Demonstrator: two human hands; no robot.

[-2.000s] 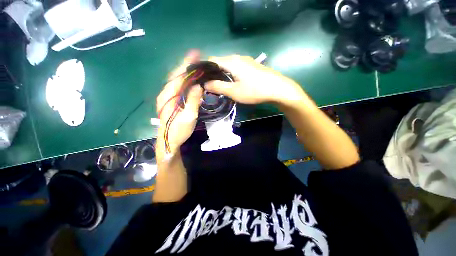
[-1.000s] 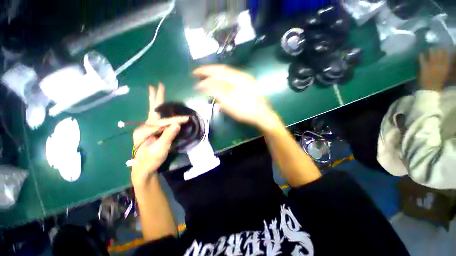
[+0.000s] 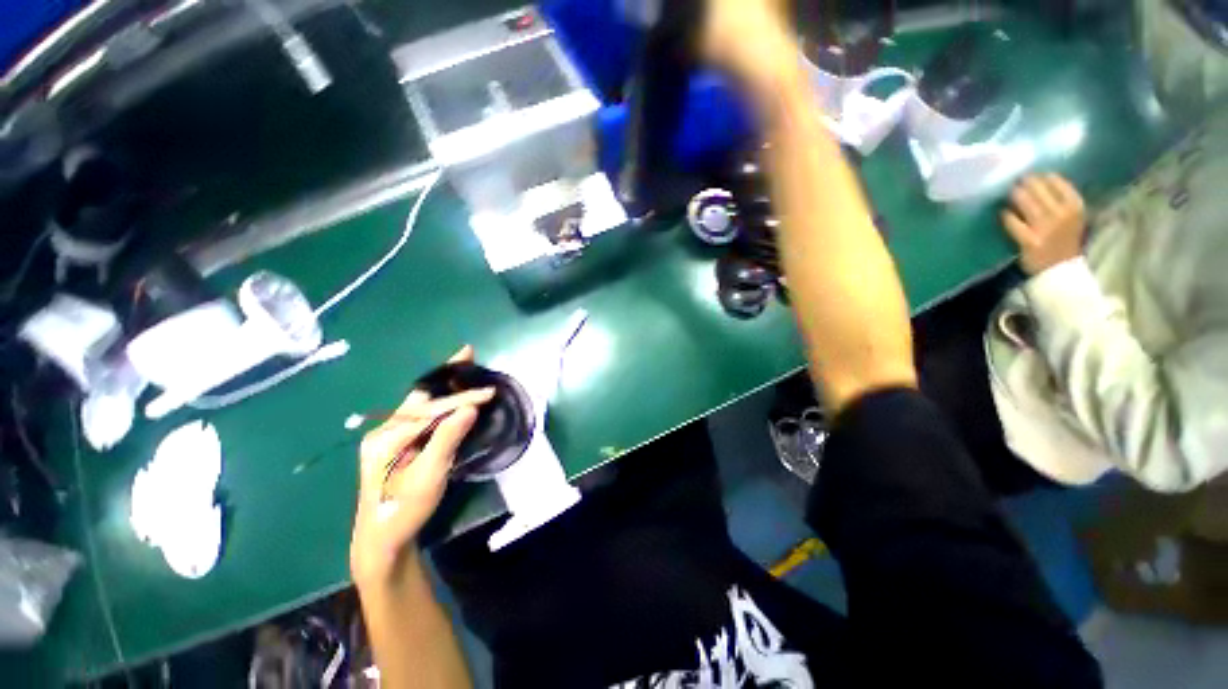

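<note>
My left hand (image 3: 411,464) holds a black ringed camera head (image 3: 501,428) at the bench's near edge, fingers across its rim. A white bracket with a flat foot (image 3: 539,498) sticks out of it toward me. A white tail cable (image 3: 571,347) points away from it. A small white plug (image 3: 356,421) shows beside my left hand. My right hand (image 3: 749,38) is far forward at the top edge, blurred and partly cut off. It grips a dark upright barrel, the electric screwdriver (image 3: 661,115).
A silver-white screw feeder (image 3: 505,115) stands at the far side. Black ring parts (image 3: 743,280) lie partly behind my right forearm. White cover plates (image 3: 182,498) and white camera bodies (image 3: 202,357) lie left. White parts (image 3: 956,148) lie right. Another person's hand (image 3: 1046,220) rests at the right.
My right hand has left the camera unit, reached forward and taken hold of the screwdriver. My left hand keeps the unit. The view has shifted, showing more of the bench's far side.
</note>
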